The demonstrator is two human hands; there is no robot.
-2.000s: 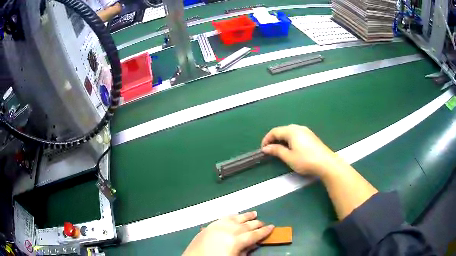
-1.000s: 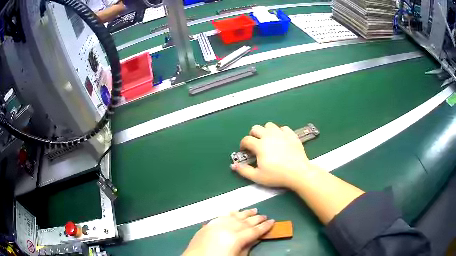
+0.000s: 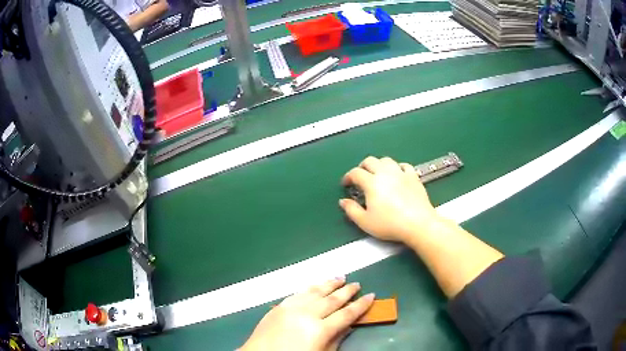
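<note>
A grey metal fixture [image 3: 441, 167] lies slanted on the green conveyor belt, slots facing up. My right hand [image 3: 390, 199] is over its left part, fingers curled around it, and hides much of it. An orange block [image 3: 379, 311] lies at the near edge, below the white stripe. My left hand [image 3: 309, 317] rests on the block's left end with fingers spread, covering that part. A second metal fixture [image 3: 192, 142] lies on the far lane at the left.
The machine frame with a red button [image 3: 93, 313] and black ribbed hose [image 3: 147, 89] stands at left. Red bins [image 3: 317, 34], a blue bin [image 3: 367, 29], a metal post [image 3: 244, 55] and stacked trays [image 3: 497, 20] are across the belt. Another person's arm [image 3: 147, 14] shows top left.
The far-lane fixture has moved left towards the machine. My right hand and the fixture under it have shifted slightly right and away. My left hand stays on the orange block.
</note>
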